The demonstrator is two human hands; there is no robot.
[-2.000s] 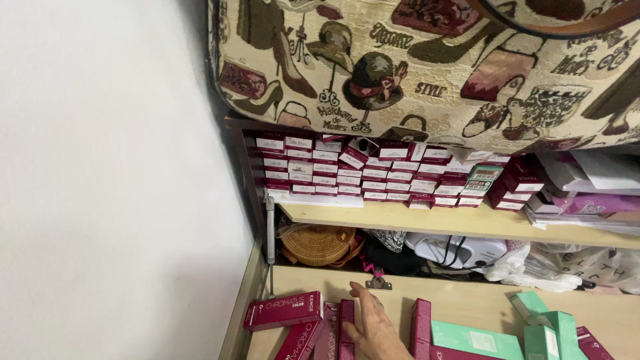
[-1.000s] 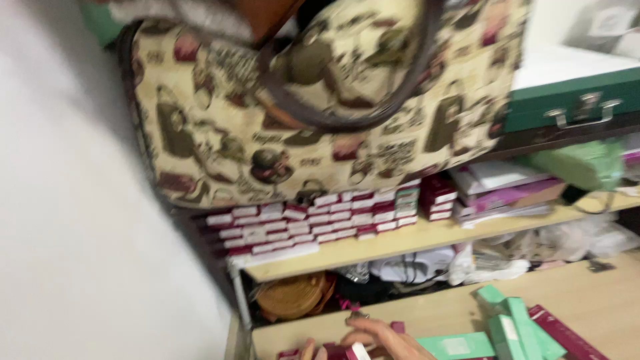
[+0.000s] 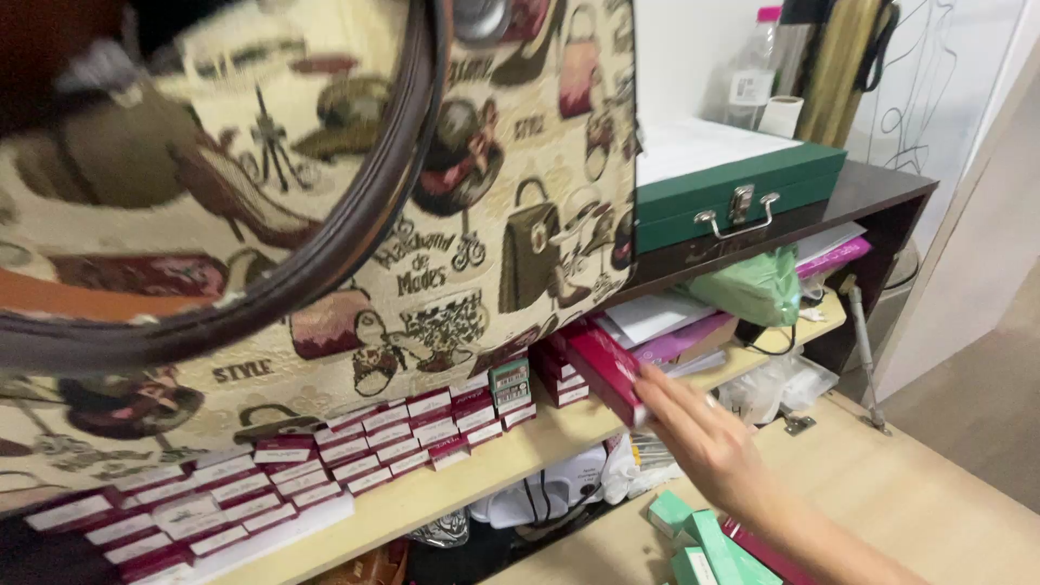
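Note:
A long dark-red cardboard box (image 3: 603, 367) is gripped by my right hand (image 3: 707, 435), which reaches in from the lower right over the wooden shelf (image 3: 561, 431). The box's far end lies at a small stack of similar dark-red boxes (image 3: 569, 388) on that shelf. Left of it stand many stacked dark-red boxes with white label ends (image 3: 325, 463), and a green box (image 3: 510, 382) among them. My left hand is out of view.
A patterned fabric bag (image 3: 520, 244) with a brown handle overhangs the boxes. A green case (image 3: 747, 195) sits on the dark top. Papers (image 3: 658, 317) and a green plastic bag (image 3: 756, 284) lie right of my hand. Green boxes (image 3: 715, 544) rest on the lowered wooden flap (image 3: 918, 487).
My right hand has moved up from the flap to the shelf and now holds a dark-red box. The view has swung right and closer to the bag.

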